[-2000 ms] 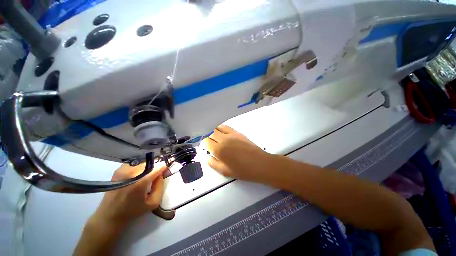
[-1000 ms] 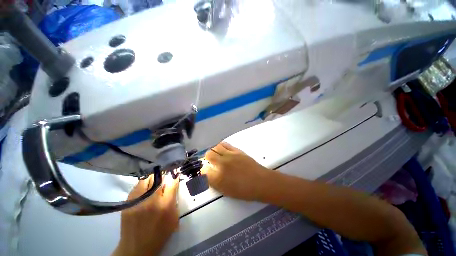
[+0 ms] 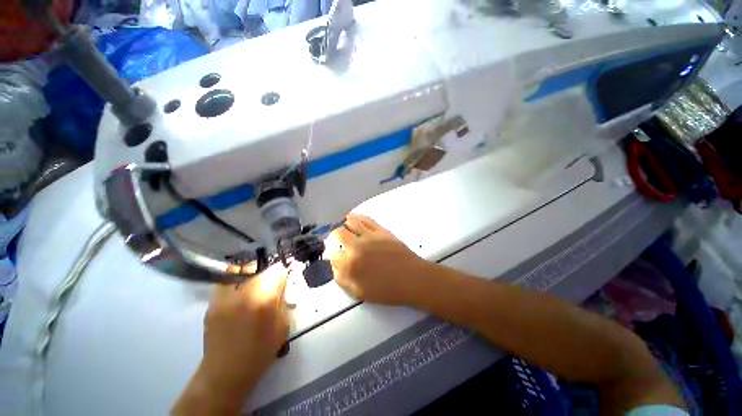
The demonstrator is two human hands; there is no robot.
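Observation:
The sewing machine head (image 3: 374, 122) is large and white with a blue stripe. My left hand (image 3: 248, 313) lies on the machine bed just left of the needle area, fingertips at the presser foot under the curved metal guard (image 3: 130, 203). My right hand (image 3: 373, 262) lies on the bed right of the dark round block (image 3: 318, 274), fingers bent toward the needle. Glare and the machine parts hide both sets of fingertips, and I cannot make out the fabric between them. A thin thread runs down to the tension dial (image 3: 278, 195).
A rippled white strip (image 3: 61, 305) lies at the table's left. A ruler strip (image 3: 390, 366) runs along the front edge. Red-handled scissors (image 3: 648, 172) lie at the right end. A blue basket (image 3: 529, 386) is below the edge. A blue plastic bag (image 3: 134, 61) is behind the machine.
The view has shifted, showing more of the table's left and the area behind the machine. My left hand has turned more upright beside the needle. My right hand has stayed close to the needle.

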